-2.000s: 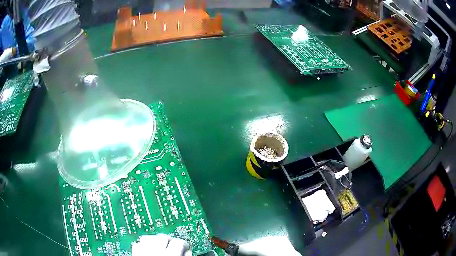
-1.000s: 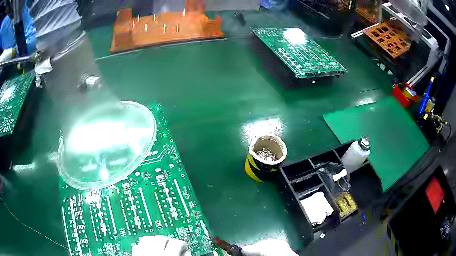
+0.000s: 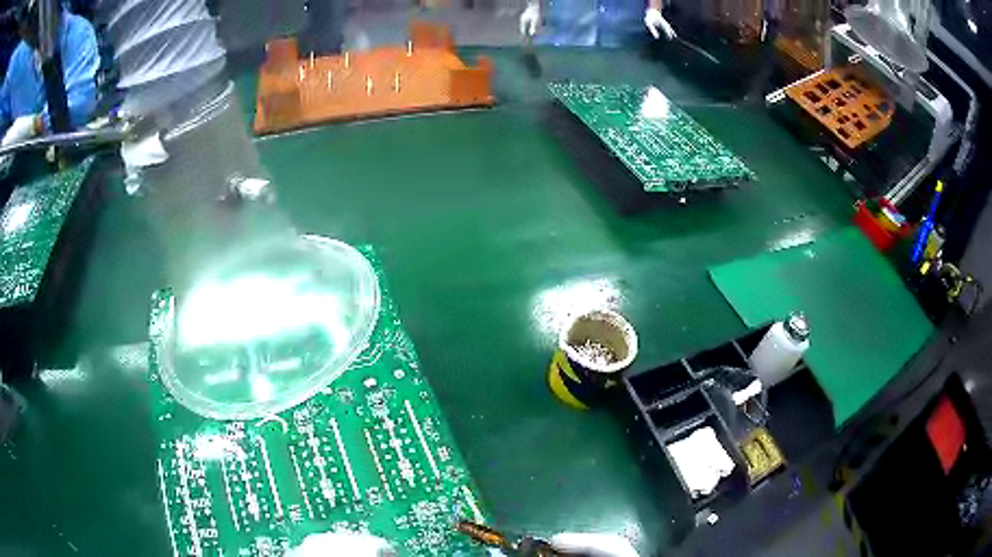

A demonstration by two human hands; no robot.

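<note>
A large green printed circuit board (image 3: 337, 468) lies in front of me, its upper part under the clear fume extraction hood (image 3: 267, 326). My left hand (image 3: 343, 545), in a white glove, is at the board's lower part and cut off by the bottom edge; its fingers are hidden. My right hand (image 3: 596, 543), white-gloved and also cut off, is at the bottom right of the board. It holds a soldering iron (image 3: 495, 537), orange-brown and dark, whose front end points left over the board's right edge.
A tip cleaner pot (image 3: 596, 354) stands right of the board, beside a black tool tray (image 3: 680, 408) with a dispenser bottle (image 3: 779, 348). A green mat (image 3: 832, 316), another board (image 3: 653, 136) and an orange fixture (image 3: 375, 93) lie farther off. People in blue stand across the bench and at left.
The view has shifted, so the board and hood appear farther right and lower. A person in blue with two gloved hands now shows at the top. My left hand shows less.
</note>
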